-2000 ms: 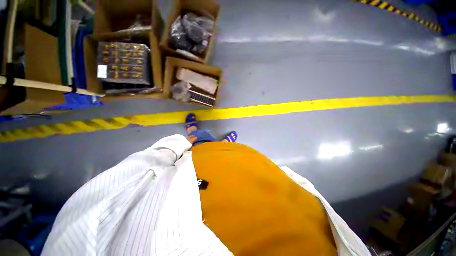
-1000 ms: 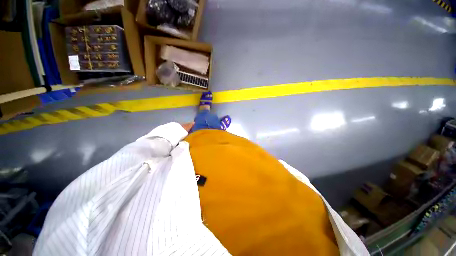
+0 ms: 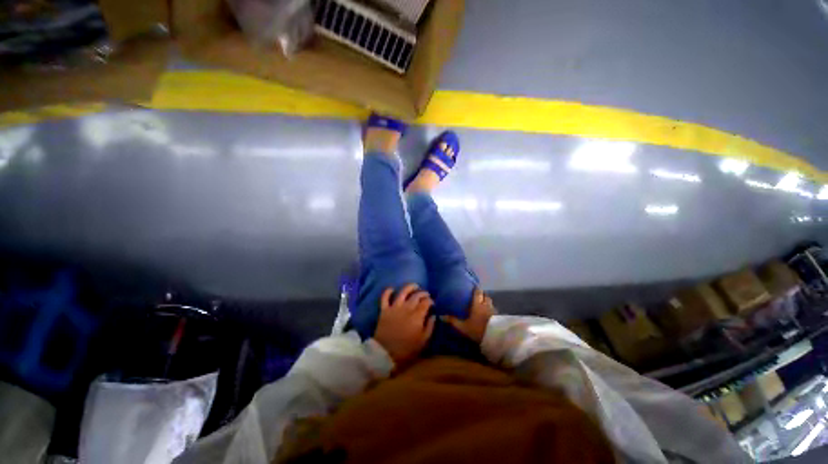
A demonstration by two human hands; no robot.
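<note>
My left hand (image 3: pixel 405 323) rests on my left thigh, near the knee, with its fingers a little apart and nothing in it. My right hand (image 3: pixel 474 316) rests on the other thigh, partly hidden by the white sleeve, and holds nothing that I can see. Both hands lie on blue jeans (image 3: pixel 389 231). An open brown carton (image 3: pixel 442 50) stands on the floor beyond my feet. In it are a white slotted tray (image 3: pixel 368 34) and a clear plastic bag (image 3: pixel 277 20). Neither hand touches them.
A yellow line (image 3: pixel 581 118) crosses the grey floor (image 3: pixel 227 195) by my blue sandals (image 3: pixel 438 156). Brown cartons (image 3: pixel 631 331) stand in a row at the lower right beside a long bench edge. A whitish plastic bag or sheet (image 3: pixel 145 421) and dark items lie at the lower left.
My body has bent or sat down, so the legs show larger. Both hands have come into view on the thighs. The carton with the slotted tray looks nearer; the other cartons are mostly out of view.
</note>
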